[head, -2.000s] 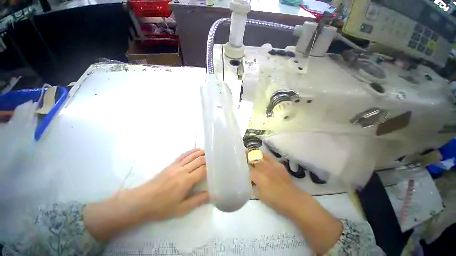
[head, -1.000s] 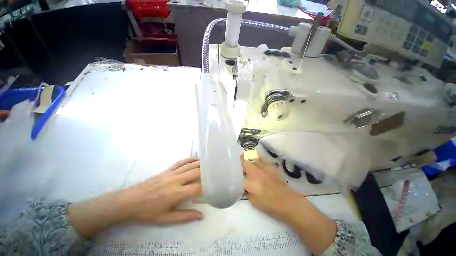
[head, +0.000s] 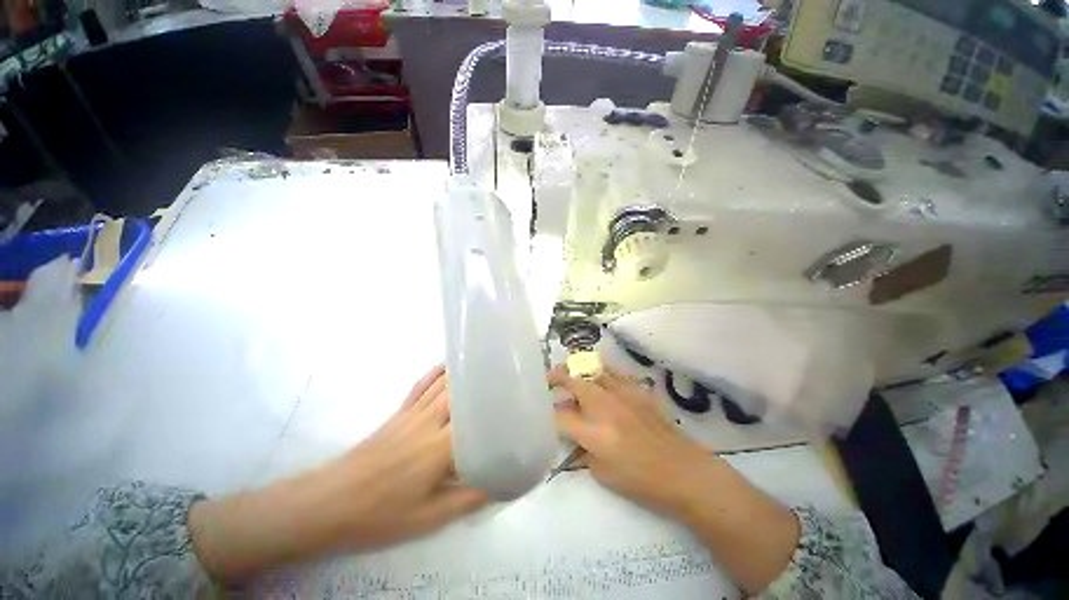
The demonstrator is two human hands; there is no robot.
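The sewing machine stands at the right, with its round tension dial on the head front. The long white lamp hides the needle area and the fingertips of my left hand. My left hand lies low on the white table, left of the lamp. My right hand is right of the lamp, fingers bent, just below the small yellowish knob. Thin dark snips or tweezers show under its fingers. Sheer fabric under the hands cannot be made out against the table.
A blue bin with sheer white fabric is at the left edge. A white cloth hangs on the machine arm. A control panel is top right. A dark slab and a paper sheet lie right. Red baskets stand behind.
My left hand has shifted slightly, its fingers now further behind the lamp. The dark tool's tip now shows by my right fingers. The view has shifted slightly.
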